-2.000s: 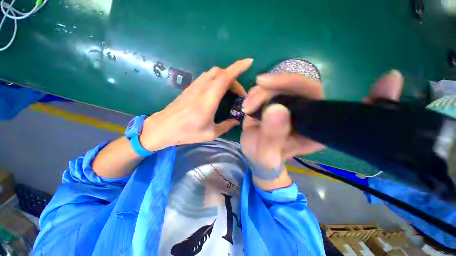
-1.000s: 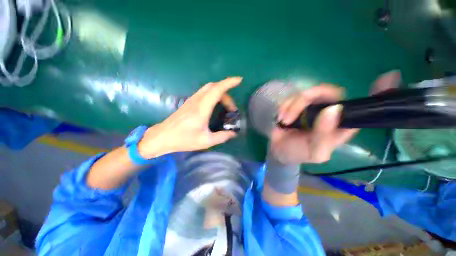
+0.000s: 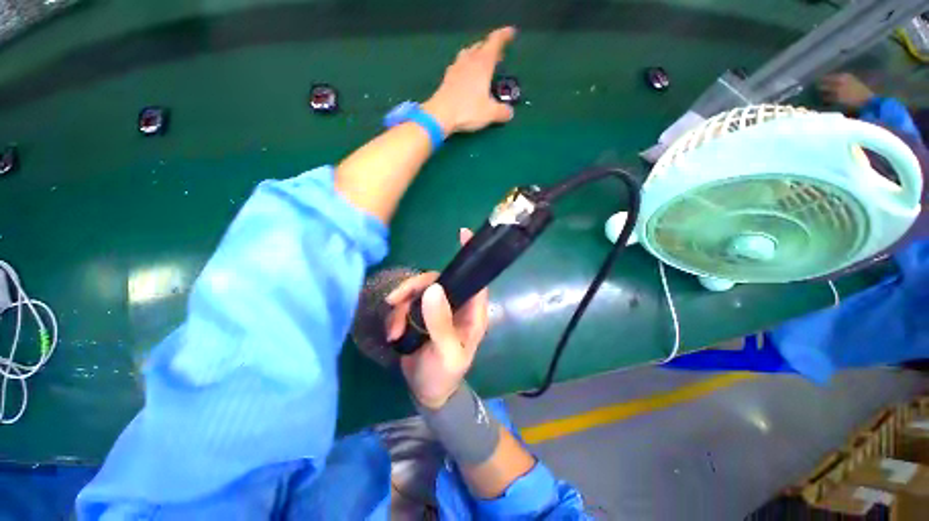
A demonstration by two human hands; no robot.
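My left hand (image 3: 475,87) reaches to the far side of the green surface, thumb and fingers spread around a small black module (image 3: 506,91) that rests there; whether the fingers touch it I cannot tell. My right hand (image 3: 444,328) holds the black electric screwdriver (image 3: 483,263), its narrow front end down over the round speckled screw dish (image 3: 379,316) and its rear pointing up and right. The driver's bit is not visible. The dish is partly hidden by my hand and left sleeve.
Other black modules (image 3: 323,98) lie spaced along the far side. A mint-green fan (image 3: 756,204) stands at right, with the driver's black cord (image 3: 601,275) looping beside it. A white cable (image 3: 22,346) lies at left. Another person's hand (image 3: 848,91) shows at upper right.
My left hand has moved from near my body to the far row of modules. My right hand has moved left with the driver, now over the dish. The view has shifted, showing the row and whole fan.
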